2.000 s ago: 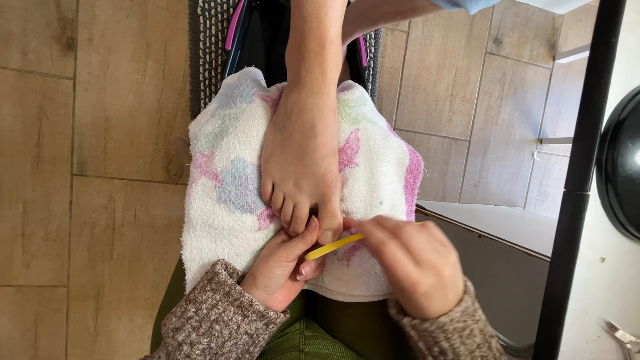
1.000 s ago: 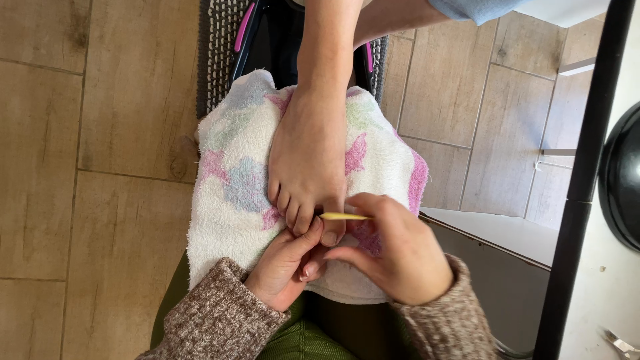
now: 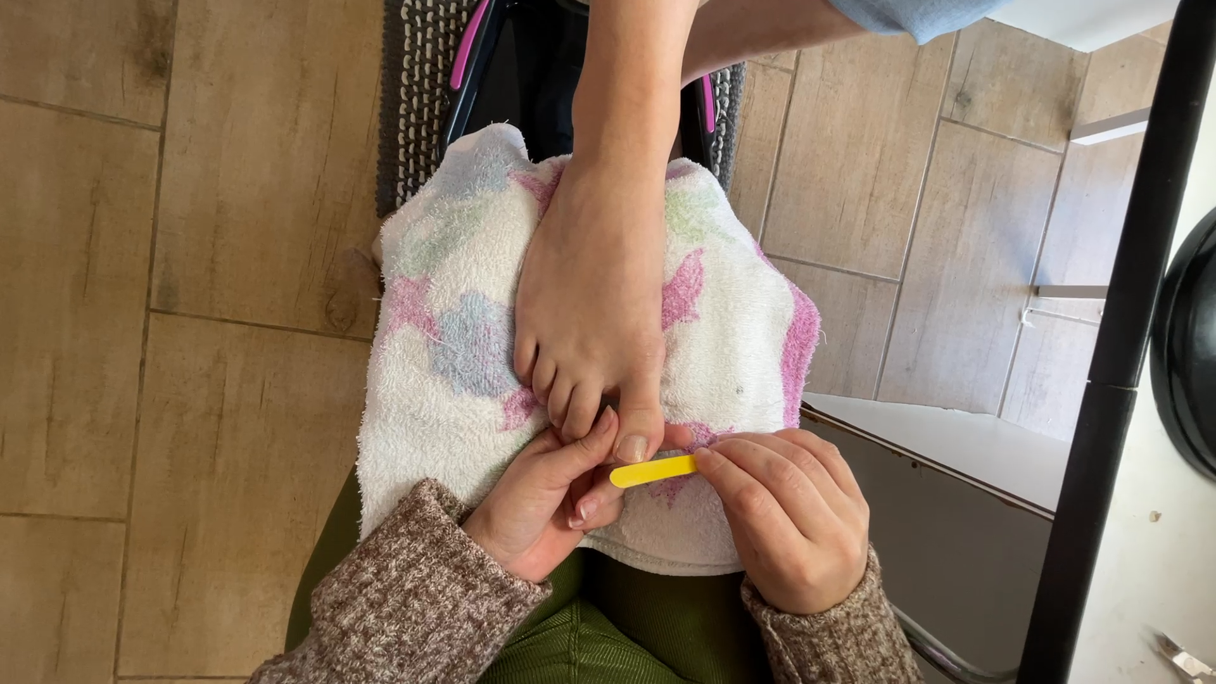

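Note:
Another person's bare foot [image 3: 598, 294] rests on a white patterned terry towel [image 3: 437, 446] spread over my lap. My left hand [image 3: 556, 494] is at the toes, its thumb against the toes beside the big toe and its other fingers partly hidden below and behind the big toe [image 3: 639, 418]. Between the fingertips and thumb of my right hand [image 3: 793, 513] is a yellow nail file [image 3: 655, 470], its rounded free end pointing left. The file lies just below the tip of the big toe, over the fingers of my left hand; whether it touches the nail I cannot tell.
A black-edged white table [image 3: 1130, 532] stands at the right, bearing a round black object [image 3: 1192, 342] and a metal tool [image 3: 1183, 655], partly cut off. Beyond the towel lie a black basin-like object with pink handles [image 3: 541, 85] and a woven rug [image 3: 418, 104] on the tiled floor.
My right hand has kept hold of the yellow file and brought it from above the big toe's tip, one second ago, to just below it. My left hand stays at the toes.

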